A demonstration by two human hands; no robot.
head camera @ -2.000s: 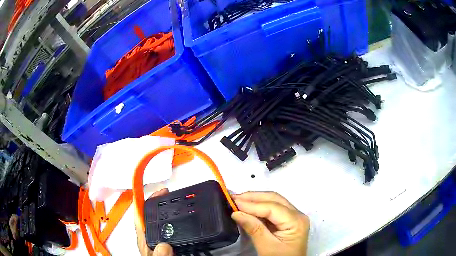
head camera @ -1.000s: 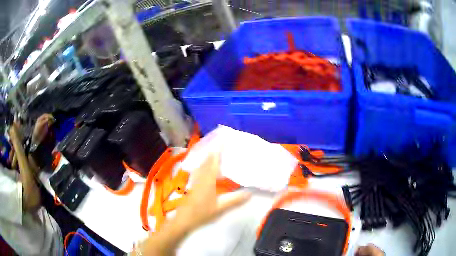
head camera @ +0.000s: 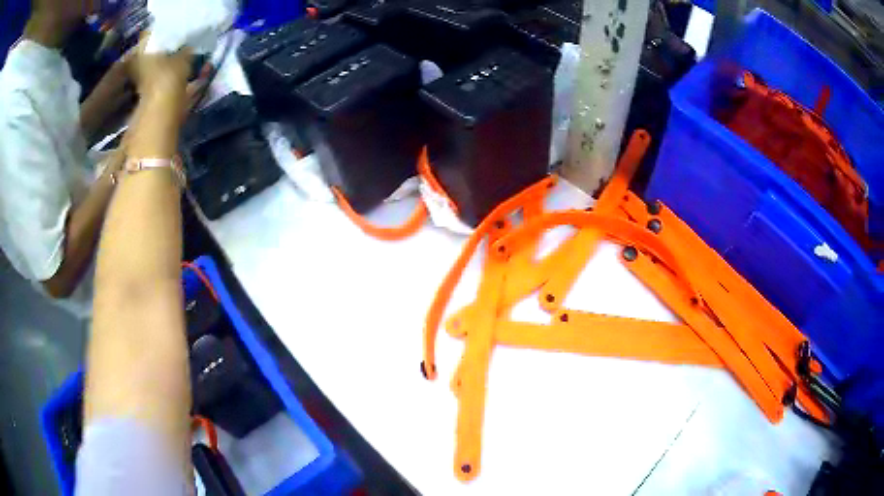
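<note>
My left arm reaches up the left side, a bracelet on its wrist. My left hand (head camera: 161, 66) is at the far upper left, small and blurred, and holds a crumpled white wrapping sheet (head camera: 190, 23); its fingers are mostly hidden. My right hand is out of the picture. Loose orange carry straps (head camera: 601, 334) with dark studs lie crossed on the white table (head camera: 320, 291). Black power banks (head camera: 485, 131) stand upright left of the metal post, orange loops at their bases.
The pale metal post (head camera: 606, 97) stands at the back. The blue strap bin (head camera: 766, 228) is at right, black cables (head camera: 853, 465) at lower right. A blue tote (head camera: 291, 387) with black units is below the table's left edge. Another person (head camera: 44, 165) is at upper left.
The view has swung left. My left hand has moved from the table to the far upper left, and the white sheet has left the straps. My right hand and the unit it was near are out of view.
</note>
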